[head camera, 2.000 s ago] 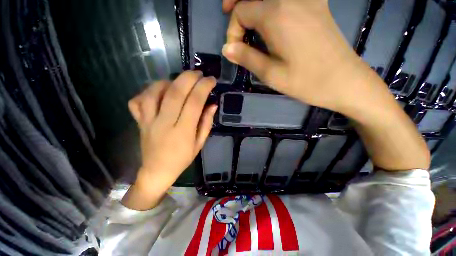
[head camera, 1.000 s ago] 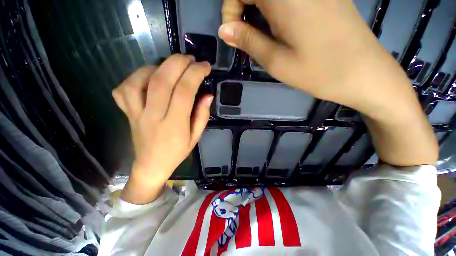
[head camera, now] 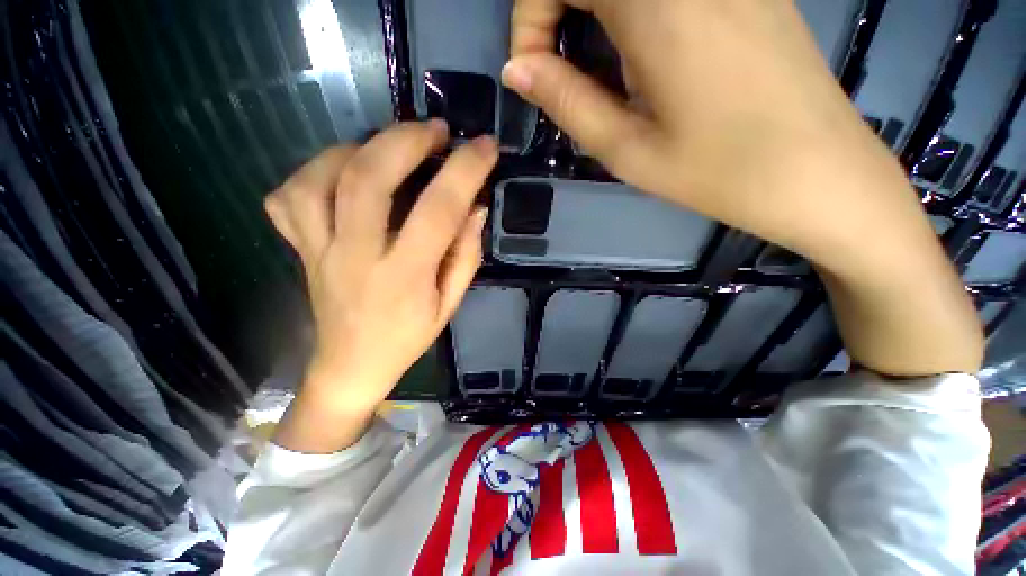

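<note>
A black moulded tray [head camera: 563, 407] holds matte grey phone-sized panels in pockets. A sideways panel [head camera: 619, 225] with a dark square at its left end lies in the middle row. Above it, a large grey panel [head camera: 456, 45] has a glossy dark square near its lower end. My left hand [head camera: 377, 253] is at that lower end, fingers bent and apart, with no held thing visible. My right hand [head camera: 720, 124] reaches over the tray, its thumb and bent index finger beside the same panel. The top edge cuts it off, and whether it grips anything is unclear.
A pile of stacked trays with pale layers [head camera: 84, 371] stands at the left. A clear, shiny sheet [head camera: 264, 107] lies on the dark green bench [head camera: 242, 236] left of the tray. More tray pockets with panels [head camera: 923, 79] extend to the right.
Over two seconds the tray shifts slightly in view. My left fingers spread from a closer bunch and reach the large panel's lower end. My right hand stays over the tray, slightly higher in view.
</note>
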